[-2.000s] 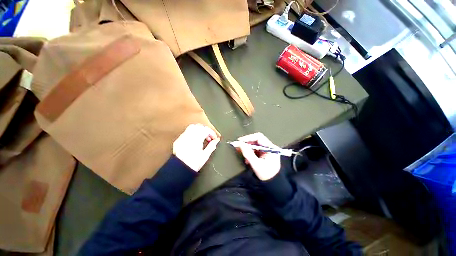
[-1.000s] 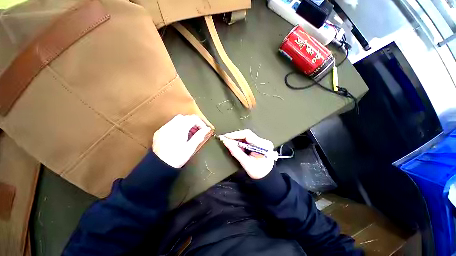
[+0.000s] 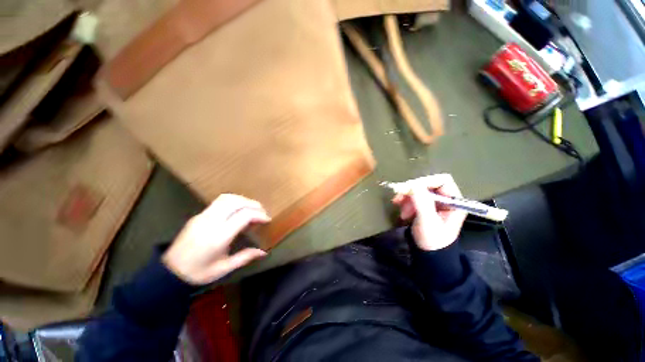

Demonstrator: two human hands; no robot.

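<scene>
A tan fabric bag (image 3: 240, 106) lies on the dark green table, with a reddish-brown leather trim strip (image 3: 180, 42) across its upper part and another leather strip (image 3: 318, 201) along its near edge. My left hand (image 3: 219, 237) is at the bag's near left corner, thumb and fingers apart around the corner, not visibly pinching it. My right hand (image 3: 433, 211) holds a slim white pen-shaped tool (image 3: 470, 206) with dark markings, its tip pointing left, clear of the bag's right corner. The picture is slightly blurred.
More tan bags (image 3: 42, 205) lie at the left, one with a small reddish patch. Tan straps (image 3: 414, 92) loop beyond the bag. A red can (image 3: 520, 78), a black cord with a yellow piece (image 3: 557, 126) and a white power strip (image 3: 495, 18) are at the upper right.
The bag has been turned or shifted, and a leather strip now shows along its near edge. My left hand has moved left, its fingers spread. My right hand has moved right, away from the bag's edge.
</scene>
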